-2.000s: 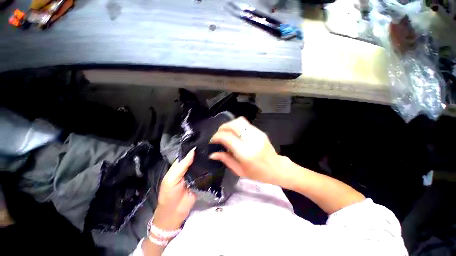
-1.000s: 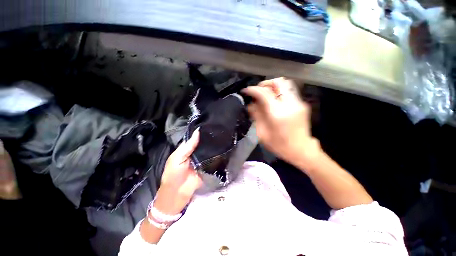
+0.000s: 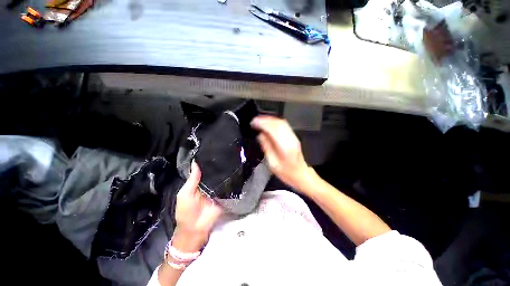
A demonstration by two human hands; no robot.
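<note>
A black fabric piece [image 3: 219, 149] with frayed pale threads along its edges is held over the lap. My left hand [image 3: 196, 209] grips its lower left edge, thumb on top, fingers underneath. My right hand [image 3: 281, 146] is at its upper right side, slightly blurred; whether its fingertips hold a thread or the fabric edge is not clear. Grey cloth [image 3: 253, 192] lies under and around the piece. A second black frayed piece [image 3: 131, 209] lies to the left on grey cloth.
Thread snips with blue handles [image 3: 291, 25] lie on the dark grey table [image 3: 168, 42]. Leather scraps [image 3: 67, 10] and an orange clip [image 3: 31, 17] are at the upper left. A clear plastic bag [image 3: 456, 84] hangs over the pale table edge at the right.
The view has shifted back up the table since one second ago. My right hand remains beside the piece's upper right, lower against it. My left hand still holds the piece; more grey cloth shows below it.
</note>
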